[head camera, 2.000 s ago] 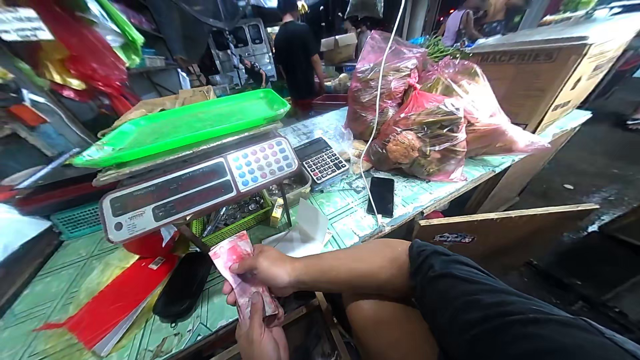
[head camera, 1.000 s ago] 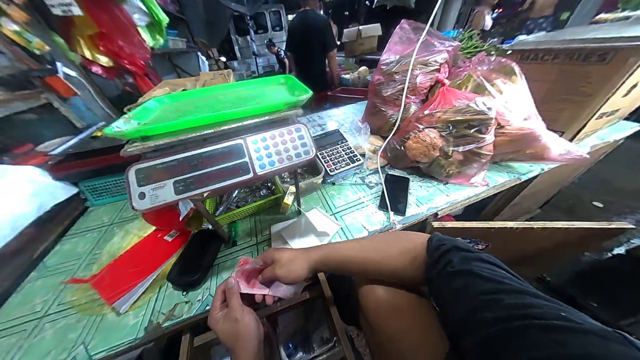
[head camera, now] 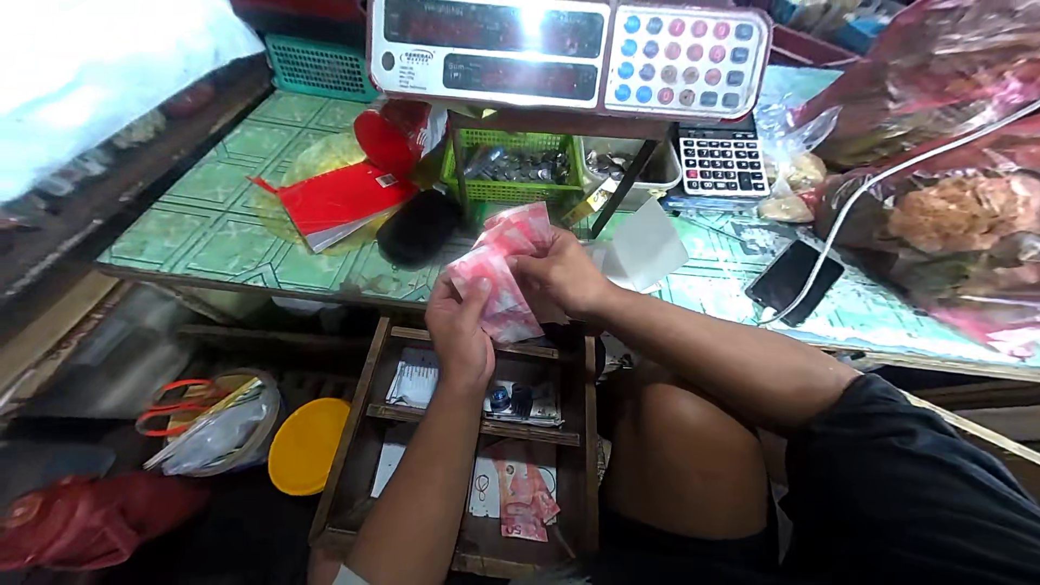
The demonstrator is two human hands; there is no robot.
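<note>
My left hand (head camera: 461, 329) grips pinkish-red banknotes (head camera: 496, 284), thumb on top. My right hand (head camera: 562, 272) pinches the upper part of the same fanned notes. Both hands are over the front edge of a green tiled table (head camera: 219, 236), above an open wooden drawer (head camera: 587, 455). In the drawer's near compartment lie more reddish banknotes (head camera: 524, 487); the far one holds papers (head camera: 413, 382) and small dark items. Behind the hands stands a digital weighing scale (head camera: 569, 57), with a green basket of coins (head camera: 520, 191) beneath it.
Left of the hands lie a black case (head camera: 419, 229) and a red booklet (head camera: 345, 199). To the right are a calculator (head camera: 723, 162), a phone (head camera: 795, 280) with a white cable, and pink plastic bags (head camera: 951, 219). Below left are orange-handled scissors (head camera: 175, 406) and a yellow lid (head camera: 309, 447).
The view has tilted down, showing much more of the drawer. The banknotes, bunched low between both hands a second ago, are now spread out and held higher.
</note>
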